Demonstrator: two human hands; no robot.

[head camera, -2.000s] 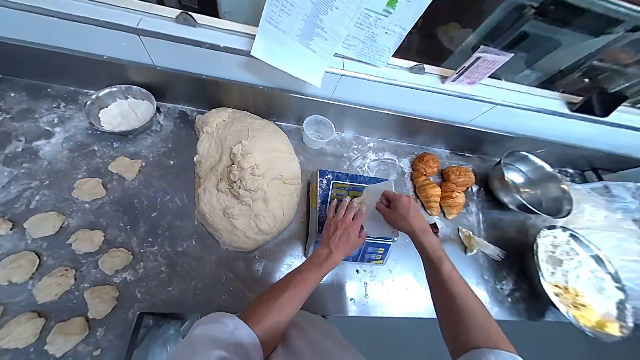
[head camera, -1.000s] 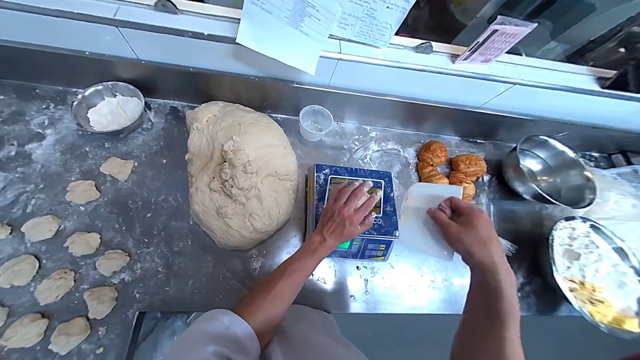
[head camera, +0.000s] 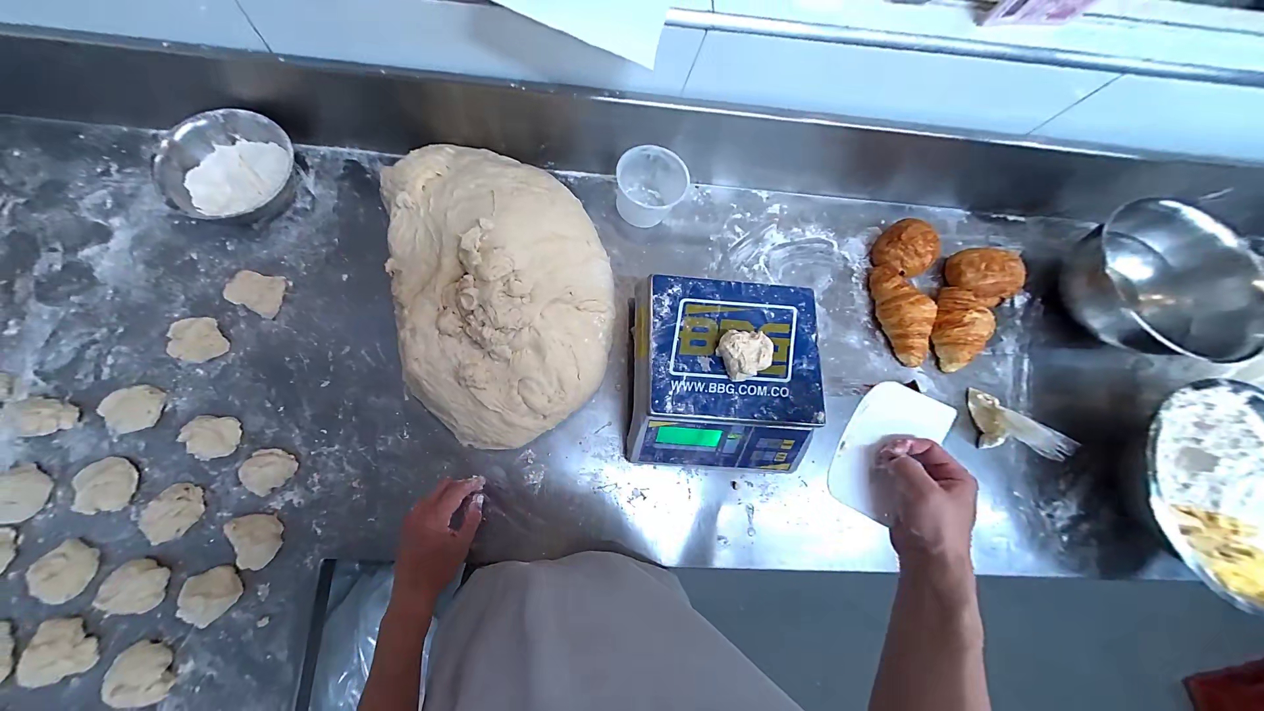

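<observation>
A white dough scraper (head camera: 879,444) is pinched in my right hand (head camera: 928,494), just right of the blue digital scale (head camera: 721,346). On the scale's top lies a small lump of dough (head camera: 745,354), with a lit green display on the scale's front side. Left of the scale rests a large mass of dough (head camera: 504,306), its top torn and rough. My left hand (head camera: 439,538) is near the counter's front edge, below the big dough, fingers curled loosely and holding nothing. Several flattened dough pieces (head camera: 133,585) lie on the floured counter at the left.
A metal bowl of flour (head camera: 237,178) stands at the back left, a clear plastic cup (head camera: 652,185) behind the scale. To the right are croissant-like pastries (head camera: 904,316), a brush (head camera: 1022,430), an empty steel bowl (head camera: 1175,286) and a bowl with white and yellow contents (head camera: 1210,484).
My left hand has left the scale and moved left toward the front edge, uncovering the small dough lump. My right hand still holds the scraper. The view has shifted closer.
</observation>
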